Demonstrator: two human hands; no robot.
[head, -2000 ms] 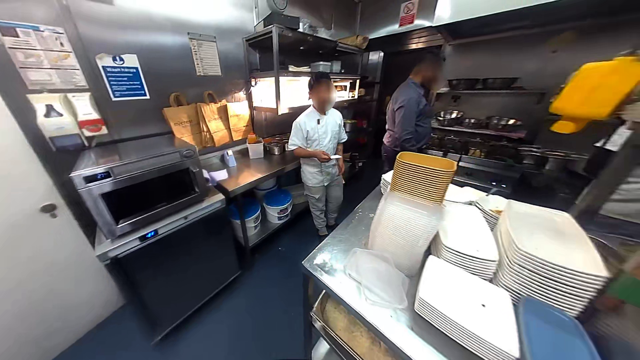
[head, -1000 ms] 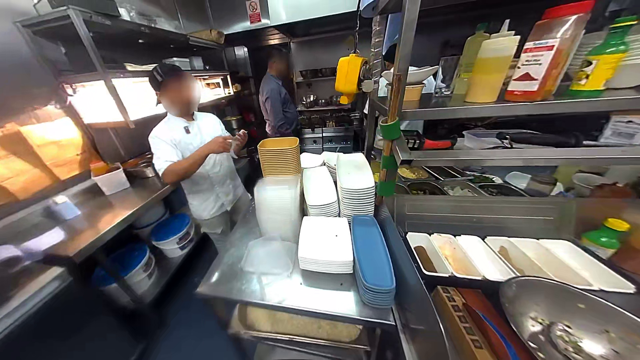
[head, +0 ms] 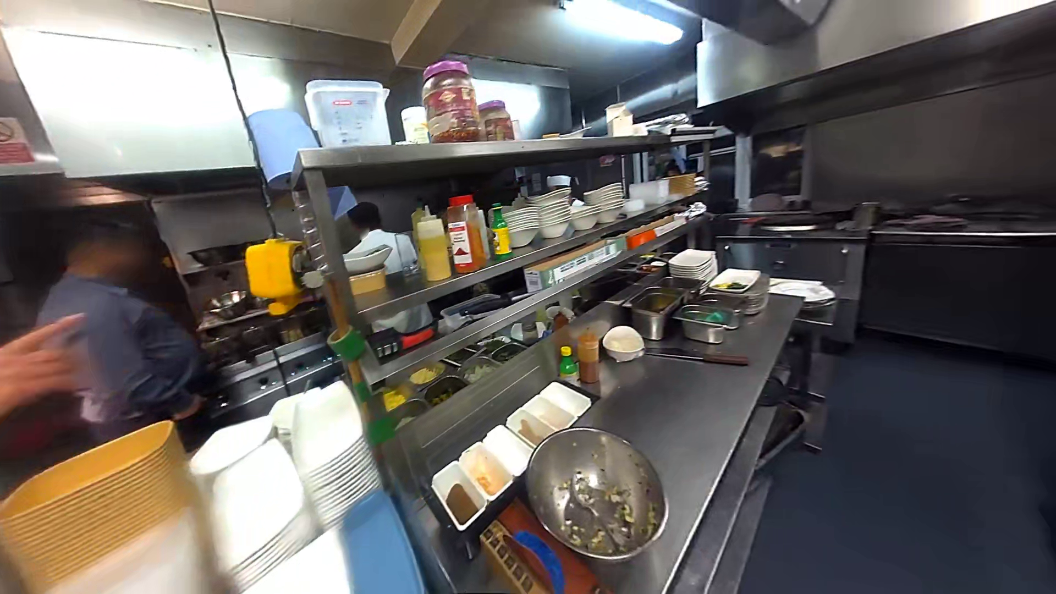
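Neither my left hand nor my right hand is in view. Nearest to me stands a steel mixing bowl (head: 596,493) with chopped food and a utensil in it, on the steel counter. Left of it, white rectangular tubs (head: 487,469) hold powders or seasonings in a dark tray. At the lower left are a stack of yellow trays (head: 91,483), stacks of white plates (head: 262,511) and a blue tray (head: 381,544). A blurred hand (head: 37,363) enters at the left edge and appears to be a co-worker's.
A steel shelf rack (head: 511,272) with squeeze bottles and stacked bowls runs along the counter. A knife (head: 701,357) lies beside steel food pans (head: 654,309). One person (head: 124,322) stands at the left near the stove; another (head: 384,243) is behind the rack. Dark floor (head: 916,462) lies right.
The view has swung strongly right, from the microwave and shelving to the long counter. The co-worker in white by the plates has left the frame, apart from what seems to be that person's hand.
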